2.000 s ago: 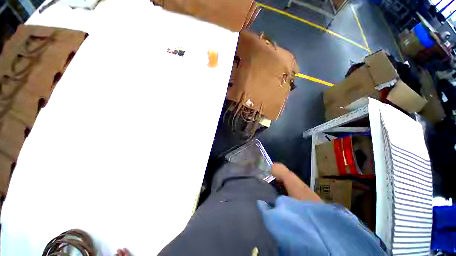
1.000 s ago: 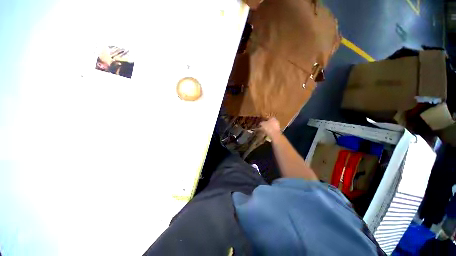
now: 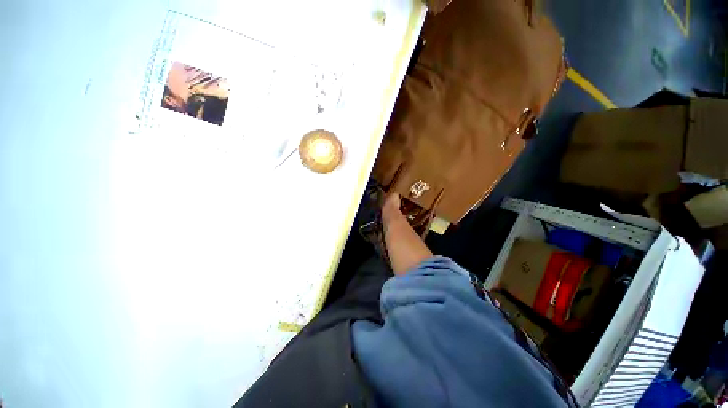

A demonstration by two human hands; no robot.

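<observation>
Tan-brown bag body panels (image 3: 471, 103) hang in a pile beside the white table's right edge. Wrapped shiny hardware (image 3: 418, 189) lies at their lower end, near thin brown handles (image 3: 431, 209). My right hand (image 3: 393, 211) reaches down from a blue sleeve to this lower end, among the handles. Its fingertips are hidden, so its grip cannot be told. My left hand is not in view.
The white table (image 3: 183, 263) fills the left side. On it are a round tan object (image 3: 322, 151) and a dark-and-pink picture patch (image 3: 195, 94). A white shelf unit (image 3: 579, 227) holds cardboard and a red-banded item at right. Open cardboard boxes (image 3: 627, 151) stand behind it.
My right hand has moved from near my leg up to the bag pile, then left along its lower end. My left hand, partly seen at the bottom left earlier, has left view.
</observation>
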